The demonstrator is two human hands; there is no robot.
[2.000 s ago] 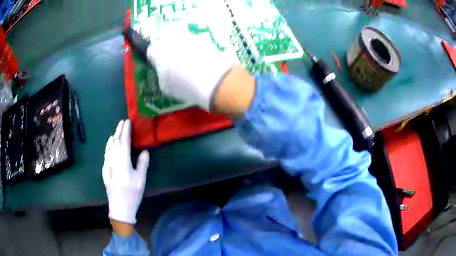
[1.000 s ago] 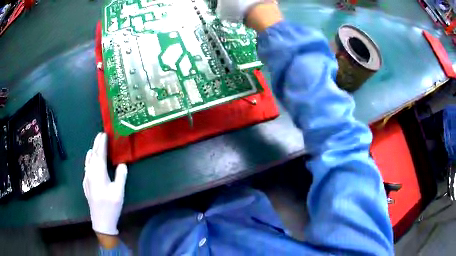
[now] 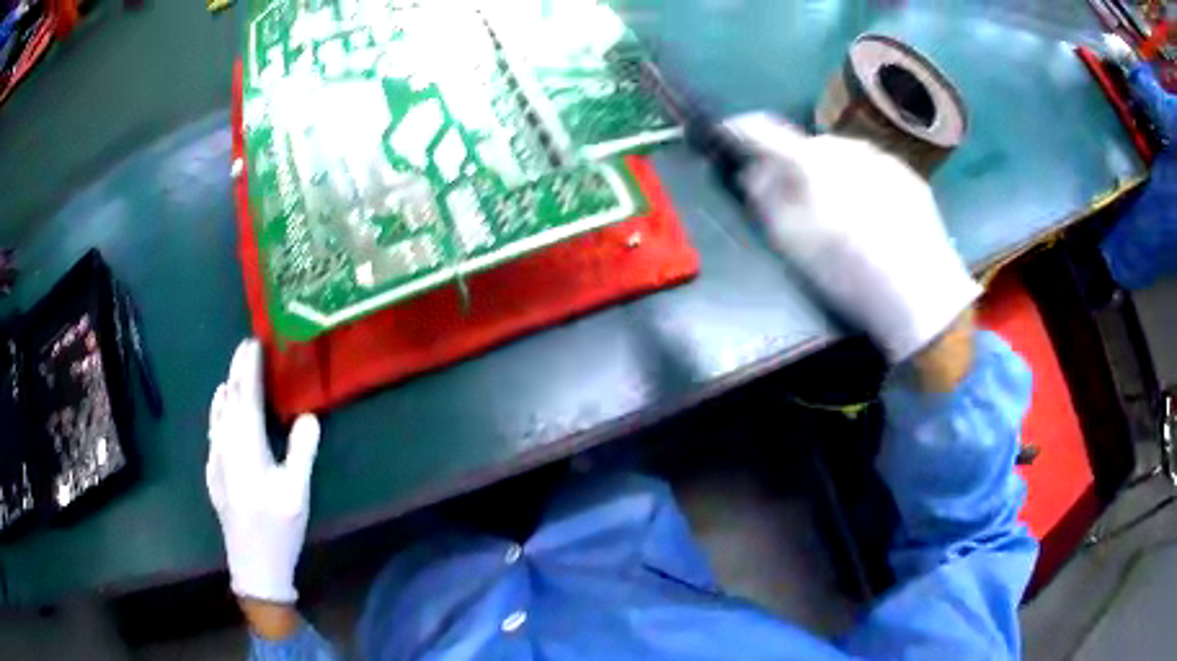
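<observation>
The green circuit board (image 3: 374, 194) lies solder side up on the red pad (image 3: 491, 300), at the upper left of centre. My right hand (image 3: 858, 233), in a white glove and blurred, is closed around the black electric screwdriver (image 3: 714, 140), right of the board. The screwdriver's tip end points up and left, near the board's right edge. My left hand (image 3: 262, 471), gloved in white, rests at the pad's near left corner with thumb and fingers apart, holding nothing.
The open black parts tray (image 3: 75, 387) lies at the left, with a thin dark stick (image 3: 137, 349) beside it. A round tin (image 3: 891, 103) stands behind my right hand. A red-lined black box (image 3: 1052, 413) is at lower right, below the bench edge.
My right hand has moved from the board's far side to the right and nearer me, and now holds the screwdriver. The dark tool it held earlier is no longer seen. My left hand stays at the pad corner.
</observation>
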